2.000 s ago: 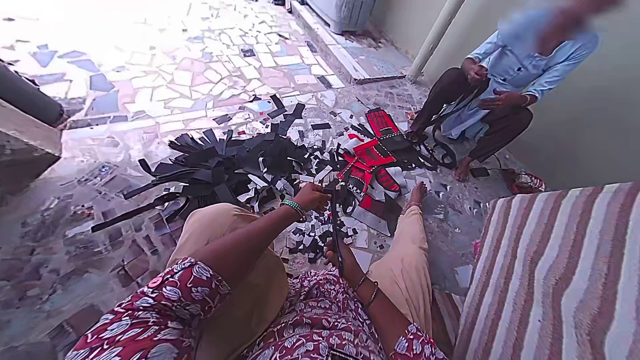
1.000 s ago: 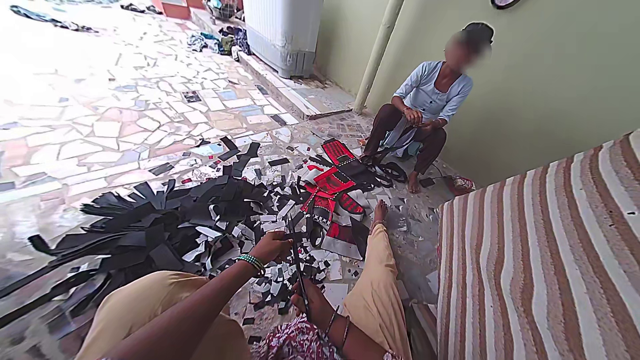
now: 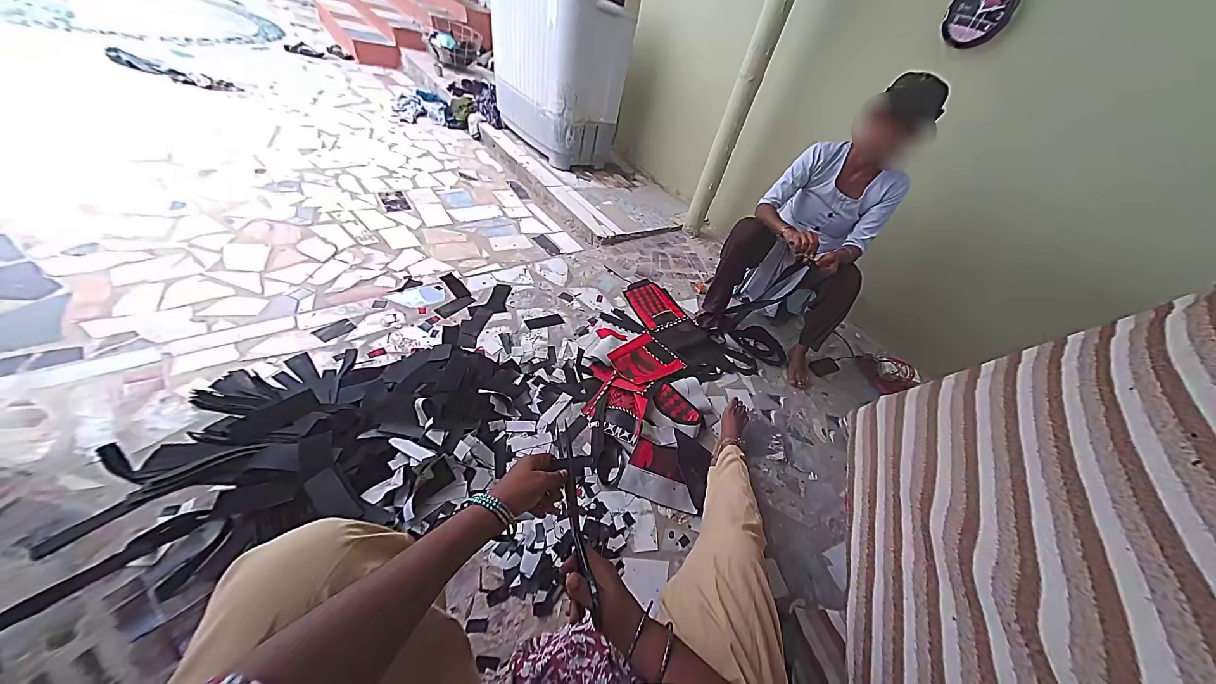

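Observation:
My left hand, with beaded bangles at the wrist, pinches a small black strip over the pile of cut pieces. Below and right of it, my right hand grips the handles of what looks like scissors, whose long blades point up beside the strip. Small black and white cut pieces lie on the floor beneath both hands. Long black strips are heaped to the left. Red and black patterned pieces with white beaded edging lie beyond my hands.
Another person sits by the wall, holding a dark strip. A striped cloth-covered surface stands at the right. A pale appliance stands on a low ledge, with broken-tile flooring to its left. My legs flank the cut pieces.
The view has swung up and toward the wall. The other person, bent forward two seconds ago, now sits more upright. My hands remain close together at the strip and tool.

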